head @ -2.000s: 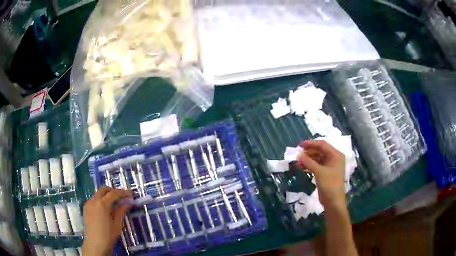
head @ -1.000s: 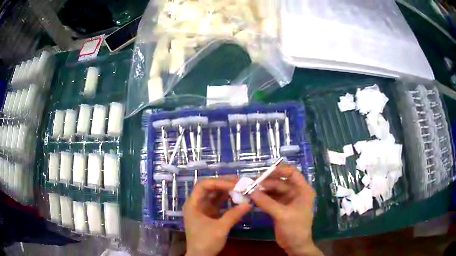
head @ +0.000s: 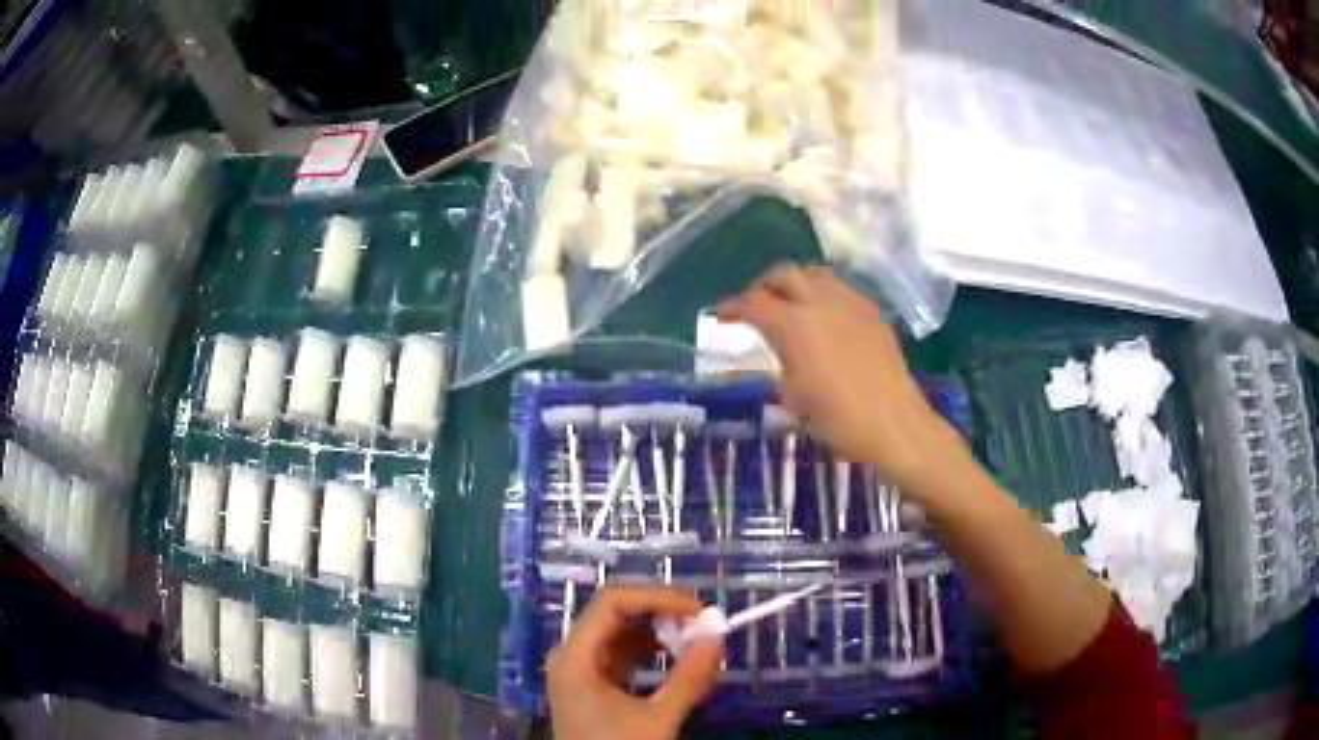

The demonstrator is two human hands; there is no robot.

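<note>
My left hand (head: 629, 665) holds a slender white rod part (head: 774, 604) by its white end, above the front of the blue tray (head: 517, 578). The rod tilts up to the right. My right hand (head: 817, 347) reaches over the tray's back edge to the white card (head: 728, 344), fingertips at the card. Whether the fingers grip the card or only touch it cannot be told. Rows of slender rods with pale pads lie in the blue tray, partly hidden by my hands and right forearm.
A bag of cream foam pieces (head: 694, 87) lies behind the card. Finished packs (head: 340, 532) stand in clear trays at left. White slips (head: 1143, 542) lie on a clear tray at right, beside a filled blister tray (head: 1261, 463). A white sheet stack (head: 1070, 159) is behind, and a phone (head: 449, 127) at upper left.
My hands were together at the rod and have parted. My right hand moved up to the white card; my left keeps the rod. The view has shifted, moving the scene rightward since one second ago.
</note>
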